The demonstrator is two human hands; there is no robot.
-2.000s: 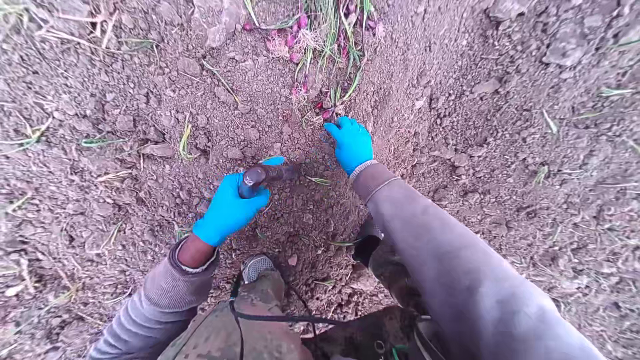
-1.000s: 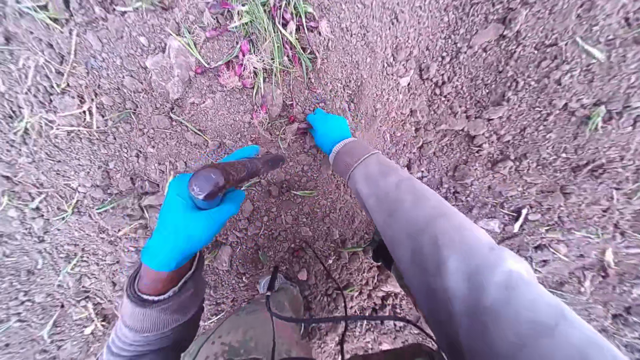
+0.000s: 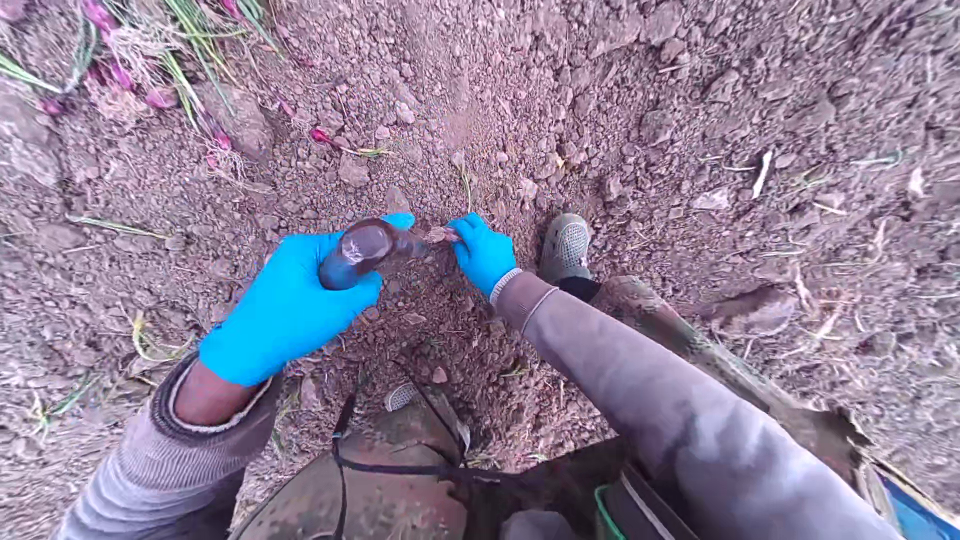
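Observation:
My left hand, in a blue glove, is closed around the dark, rounded handle of a hand tool. The tool slants away from the palm, and its far end lies close to my right hand. That hand, also gloved in blue, pinches a small reddish bulb at its fingertips, just above the soil. A single red onion bulb with a short stalk lies beyond the hands. More red onions with roots and green leaves lie in a loose heap at the upper left.
Cloddy brown soil with dry stalks surrounds my hands. A shoe stands right of my right hand, and another shows below. Black cords hang over my trousers. A blue-edged object is at the lower right corner.
The view has shifted, and the onion heap now sits farther left in it. My right hand has come back from beside the heap to near the tool's end. My left hand still holds the tool.

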